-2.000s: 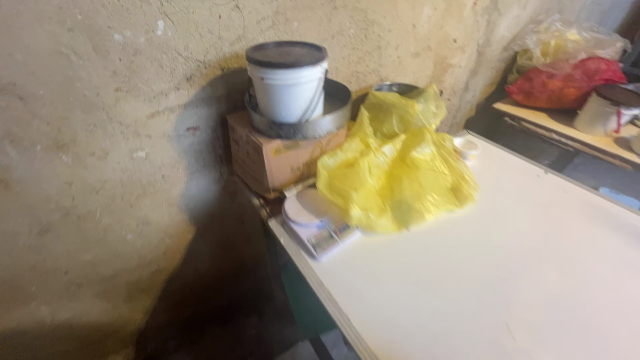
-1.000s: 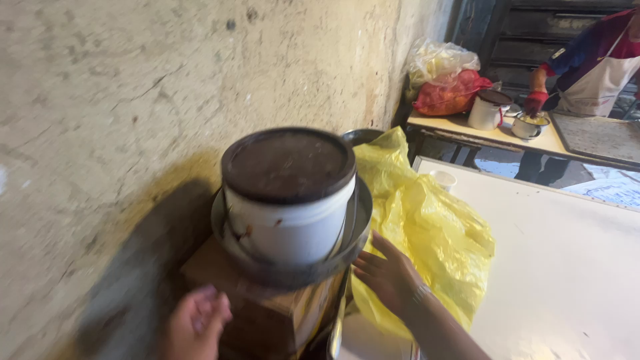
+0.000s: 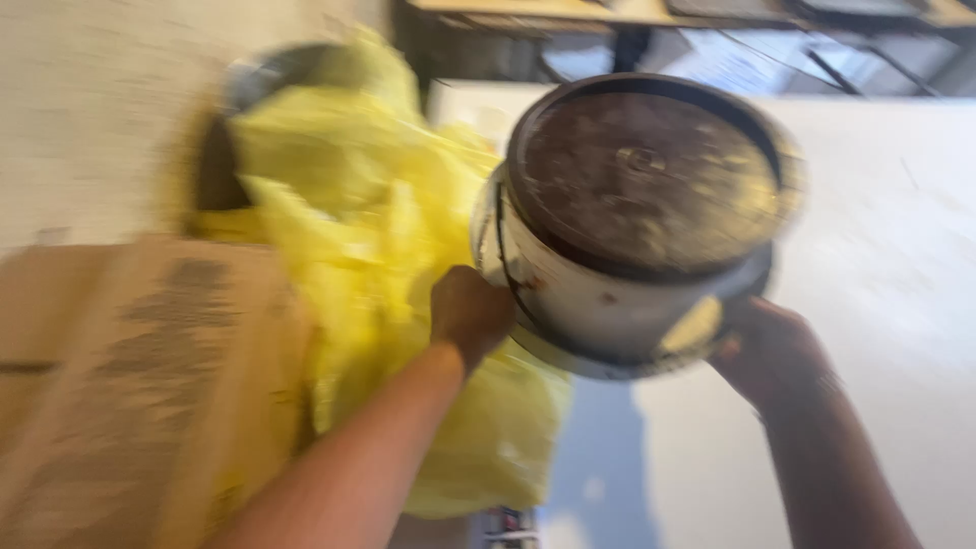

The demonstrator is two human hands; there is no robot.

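A white plastic bucket [image 3: 610, 305] with a dark brown lid [image 3: 648, 183] sits in a round metal pan [image 3: 755, 274], held above the white tabletop. My left hand [image 3: 471, 314] is shut on the pan's left side, and my right hand [image 3: 774, 351] grips its right side. The fingertips of both are partly hidden by the rim and blurred. Beside and below my left hand lies a crumpled yellow plastic bag [image 3: 366, 229]. The bucket's wire handle hangs down along its side.
A cardboard box [image 3: 152, 381] stands at the left near the plastered wall [image 3: 91, 114]. Behind the yellow bag is another metal vessel [image 3: 282, 72]. The white table [image 3: 877, 305] extends to the right, with a wooden-edged bench [image 3: 526, 9] beyond it.
Both hands have taken hold of the pan and lifted it, bucket inside, off the cardboard box and to the right, over the table. The view has moved closer.
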